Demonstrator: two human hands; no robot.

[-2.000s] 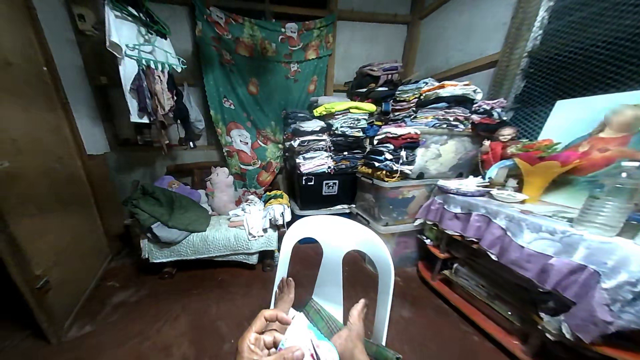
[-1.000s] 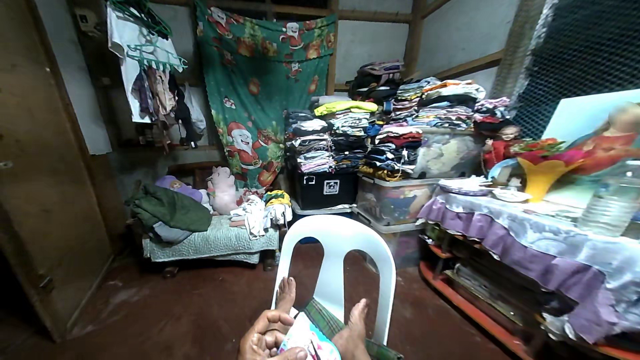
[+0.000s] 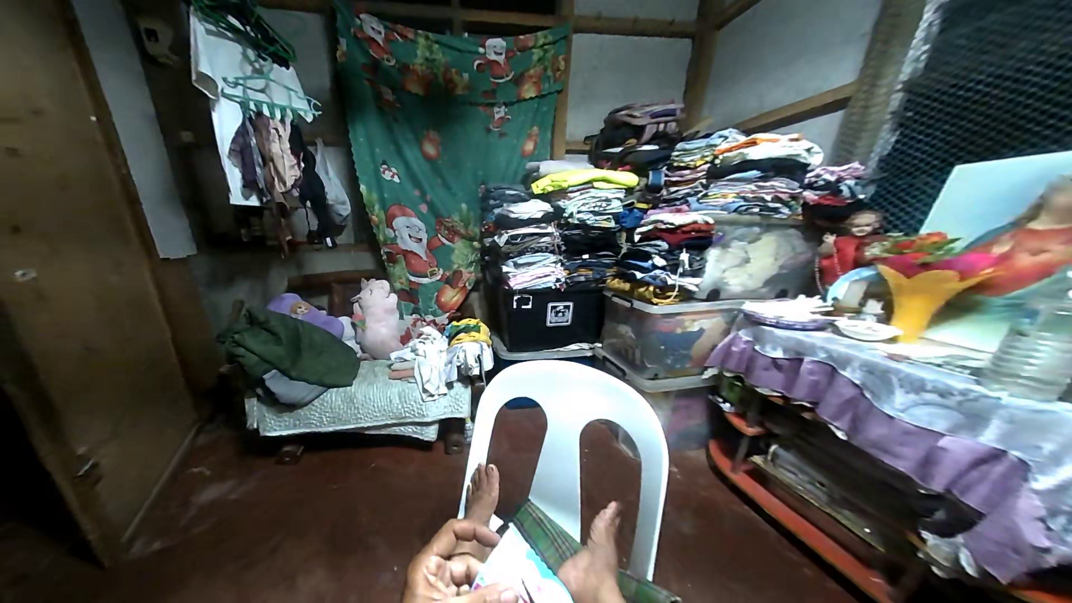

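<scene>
At the bottom edge of the head view, my left hand [image 3: 450, 565] has its fingers curled round a thin white and light-blue piece [image 3: 521, 571], perhaps cloth or soft packaging. A small dark line shows on its lower part; what it is cannot be told. My right hand is not in view. Just beyond are two bare feet resting on the seat side of a white plastic chair [image 3: 563, 394], with green plaid cloth [image 3: 544, 536] between them. The chair's backrest stands upright behind the feet.
A low bench with a pale cover [image 3: 360, 410] holds clothes and plush toys. Folded clothes are stacked on a black box [image 3: 536, 322] and clear plastic bins [image 3: 670, 335]. To the right, a table with a purple-edged cloth [image 3: 846, 381] bears an orange vase [image 3: 917, 306] and a plastic bottle [image 3: 1034, 352].
The white and light-blue piece in my left hand has shifted its angle a little. The feet and the chair stay where they were.
</scene>
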